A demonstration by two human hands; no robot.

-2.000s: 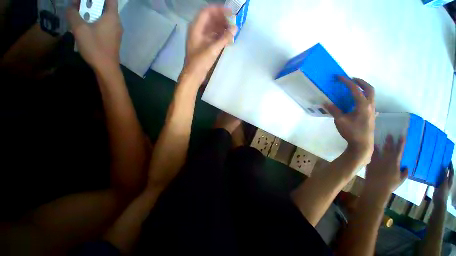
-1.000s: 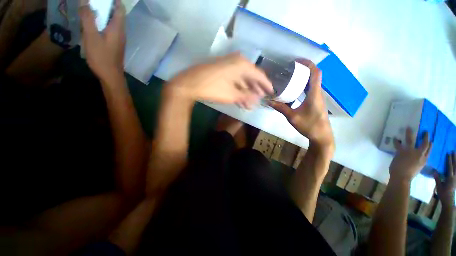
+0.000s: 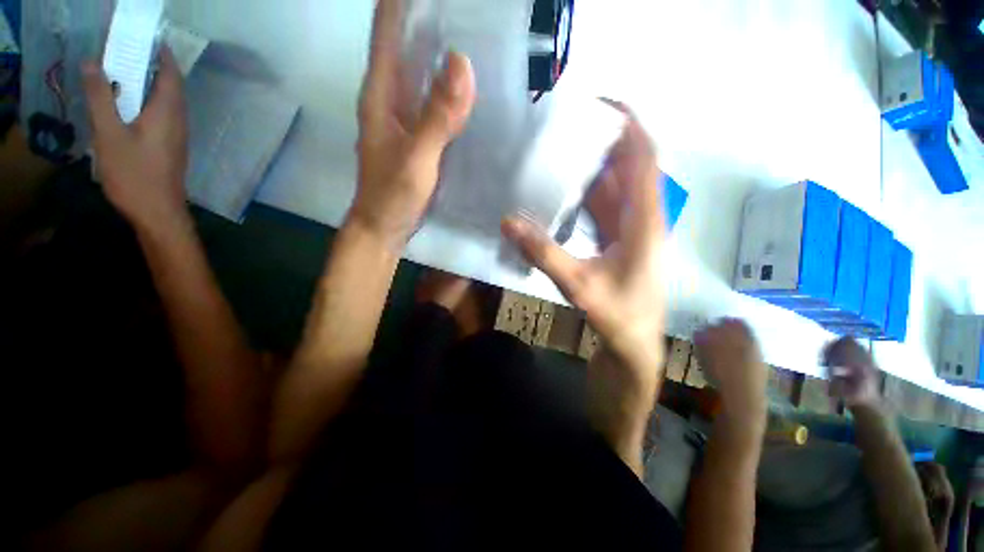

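Observation:
A translucent body (image 3: pixel 480 129), blurred by motion, spans the space between my hands. A white part (image 3: pixel 566 156) is at its right end. My left hand (image 3: pixel 405 140) is at the body's left side, thumb up against it. My right hand (image 3: pixel 615 232) holds the white end between thumb and fingers. A blue carton (image 3: pixel 673 201) is mostly hidden behind my right hand. A black part with a thin red wire (image 3: pixel 548 49) lies beyond the body.
At left, a person's hands hold a white slotted cover (image 3: pixel 132 54) beside pale folded sheets (image 3: pixel 240 135). At right, blue and white cartons (image 3: pixel 820 243) stand in a row near another person's hands. More cartons (image 3: pixel 923 97) lie farther back. Power sockets (image 3: pixel 520 315) line the table edge.
The view has shifted, with the carton row now more to the left. My left hand has moved up and left to the translucent body. The body now fills the space between my hands.

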